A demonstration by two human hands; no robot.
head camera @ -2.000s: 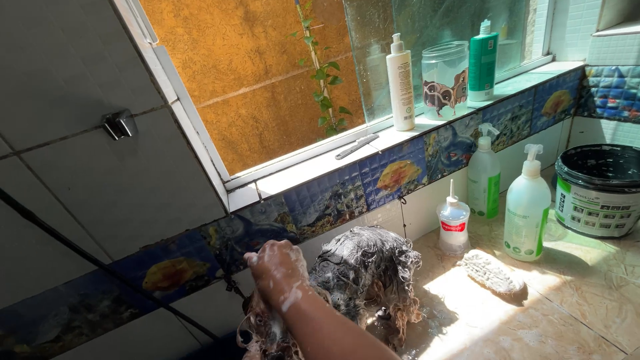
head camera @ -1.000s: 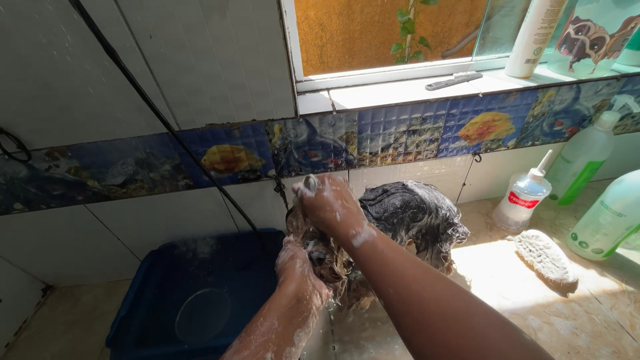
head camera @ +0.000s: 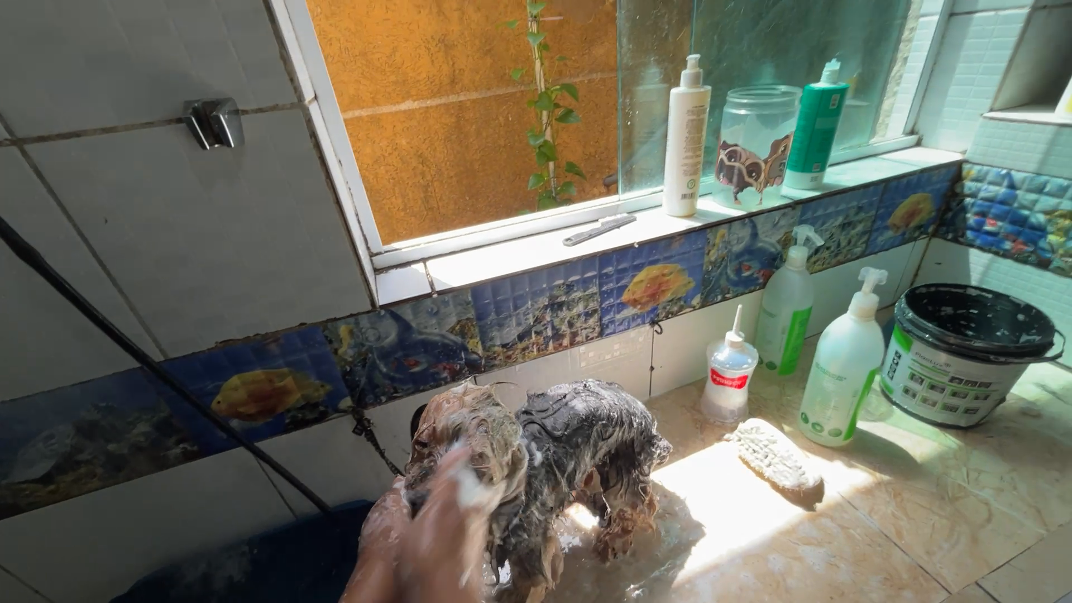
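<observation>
A small, wet, lathered dog [head camera: 586,427] with dark back fur and tan legs stands on the tiled counter beside the wall. My right hand [head camera: 456,511], blurred and foamy, is at the dog's face, in front of its tan head. Next to it, my left hand [head camera: 385,519] is at the near left side of the head, partly hidden by the right hand. The fingers of both hands are blurred or hidden, so their grip does not show. A dark cord [head camera: 374,440] hangs from the wall just left of the head.
A foamy sponge [head camera: 775,456], a small nozzle bottle [head camera: 729,381], two spray-type bottles [head camera: 842,377] [head camera: 785,310] and a black-rimmed bucket [head camera: 967,360] stand right of the dog. Bottles, a clear jar [head camera: 754,151] and a grey comb-like tool [head camera: 600,229] are on the windowsill. A blue tub [head camera: 243,561] lies left.
The view has swung right and up since one second ago. My right hand has moved from the top of the dog's head down to the front of its face.
</observation>
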